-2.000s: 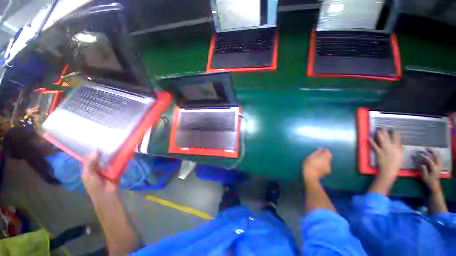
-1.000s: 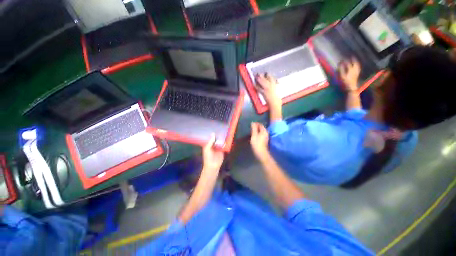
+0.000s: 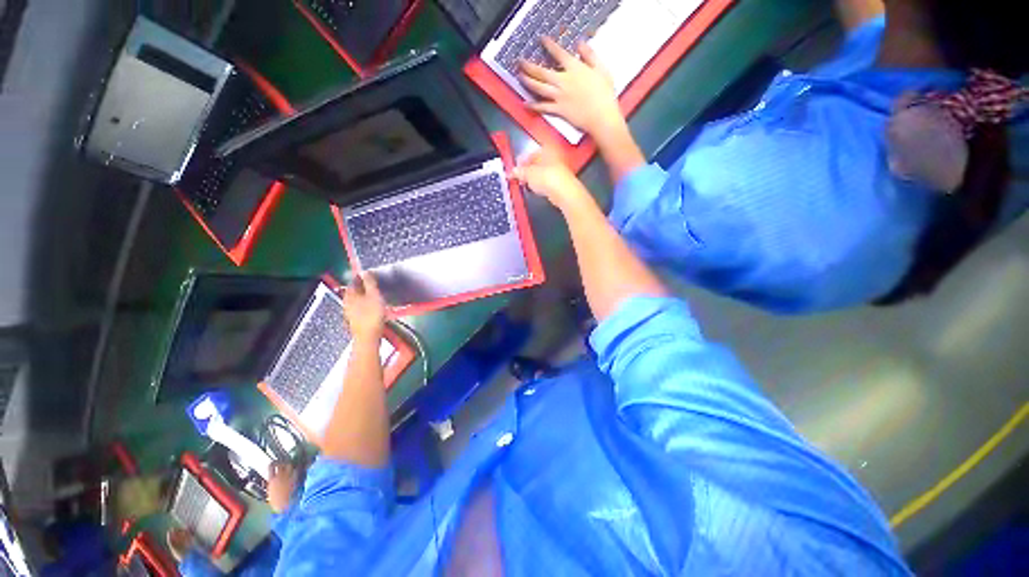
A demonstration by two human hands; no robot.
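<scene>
An open silver laptop (image 3: pixel 434 231) on a red carrier tray (image 3: pixel 536 255) is in front of me, with a window lit on its dark screen (image 3: pixel 367 141). My left hand (image 3: pixel 365 307) grips the tray's front left corner, fingertips at the palm rest. My right hand (image 3: pixel 546 178) holds the tray's right edge beside the keyboard. The fingers under the tray are hidden. I cannot tell whether the tray rests fully on the green bench.
Another laptop (image 3: pixel 314 352) with a cable stands at the left, beside a blue holder (image 3: pixel 208 414) with white strips. More laptops (image 3: pixel 220 147) stand behind. At the right, a person in a blue smock (image 3: pixel 779 192) has a hand (image 3: pixel 575 90) on another laptop's keyboard.
The view has turned. My left hand has gone from the tray's front right part to its front left corner. My right hand, free before, is now on the tray's right edge.
</scene>
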